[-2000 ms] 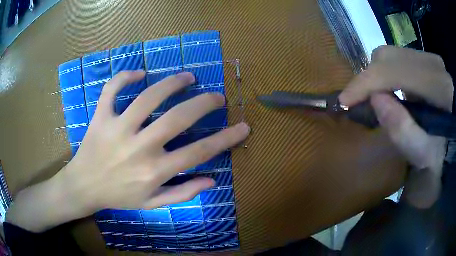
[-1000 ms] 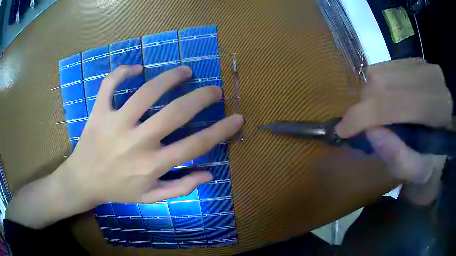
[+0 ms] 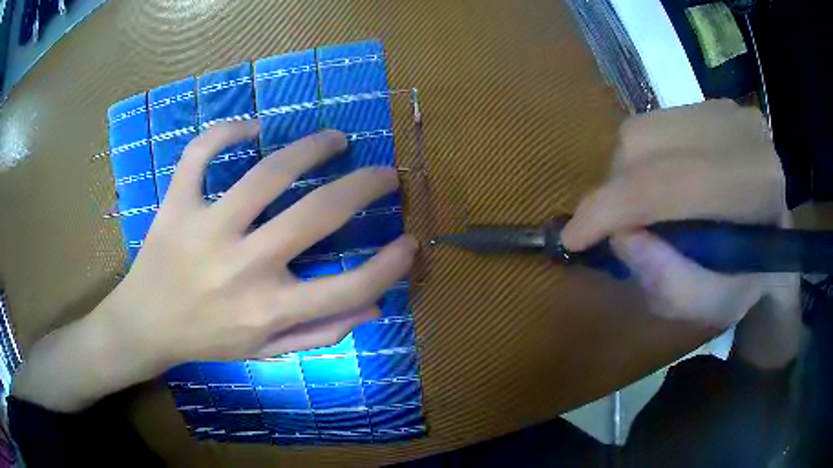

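Observation:
Blue solar cell strings (image 3: pixel 352 87) lie side by side as a sheet on the brown mat, with thin ribbon ends past both side edges. My left hand (image 3: pixel 265 247) lies spread, palm down, on the sheet; its fingertips reach the right edge. A thin silvery bus ribbon (image 3: pixel 417 137) lies just right of that edge, across the ribbon ends. My right hand (image 3: pixel 685 210) holds a black soldering iron (image 3: pixel 511 240) like a pen. The dark tip is at the lower visible end of the bus ribbon, close to my left fingertips. Whether it touches is unclear.
The brown mat (image 3: pixel 521 366) lies under the work. A loose bundle of silvery strips (image 3: pixel 616 59) and a white strip stack (image 3: pixel 665 55) lie at the upper right. A yellowish sponge-like block (image 3: pixel 717 35) is beyond them. Dark cables and equipment are at the right edge.
The soldering iron has moved left and down to the bus ribbon. The sheet and bus ribbon have shifted slightly up and left. My left fingers have drawn in a little.

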